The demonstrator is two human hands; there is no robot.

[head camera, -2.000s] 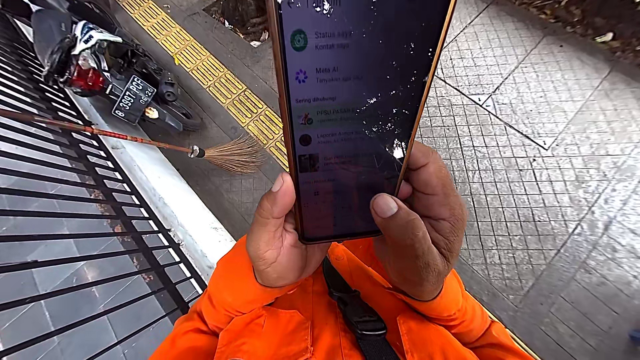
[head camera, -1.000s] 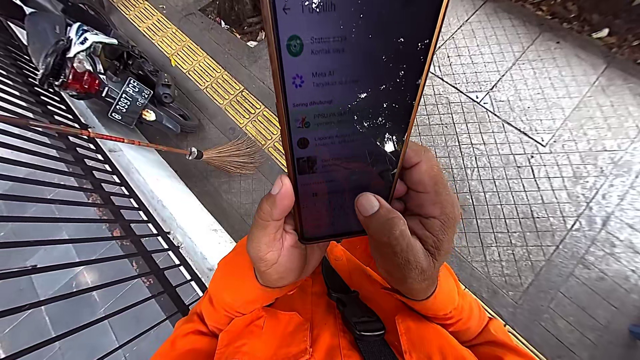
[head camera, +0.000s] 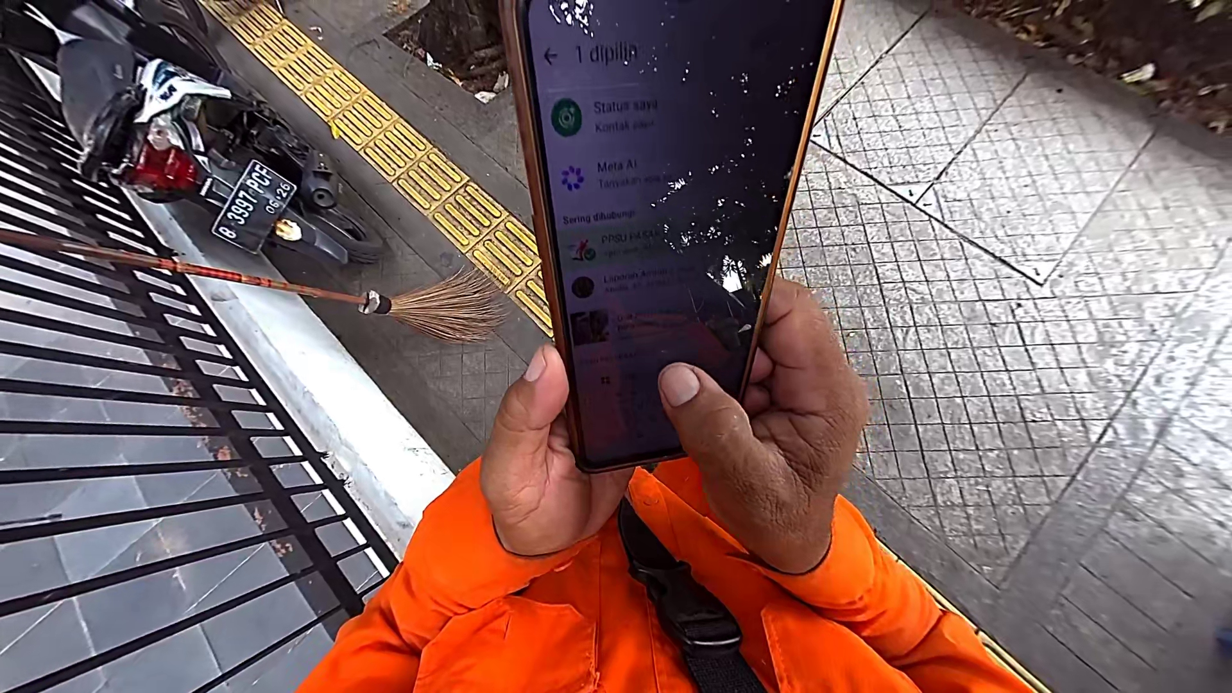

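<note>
A smartphone (head camera: 664, 241) in a copper-edged case is held upright in front of my chest, its lit screen showing a list under glare. My left hand (head camera: 549, 462) grips its lower left side, the thumb along the edge. My right hand (head camera: 780, 433) holds the lower right side with fingers behind, and its thumb lies over the lower part of the screen. Both sleeves are orange. A black strap with a plastic buckle (head camera: 695, 611) crosses the orange jacket below the phone.
A stick broom (head camera: 433, 306) leans across a black metal fence (head camera: 173, 433) and its white kerb (head camera: 318, 404) at left. Beyond stands a parked motorcycle (head camera: 164, 164). Yellow tactile paving (head camera: 385, 144) crosses the grey tiled pavement (head camera: 962, 385). Soil with dry leaves (head camera: 1136, 67) lies at upper right.
My right thumb has moved left over the screen from its right edge, where it was two seconds ago. The phone stays held in both hands.
</note>
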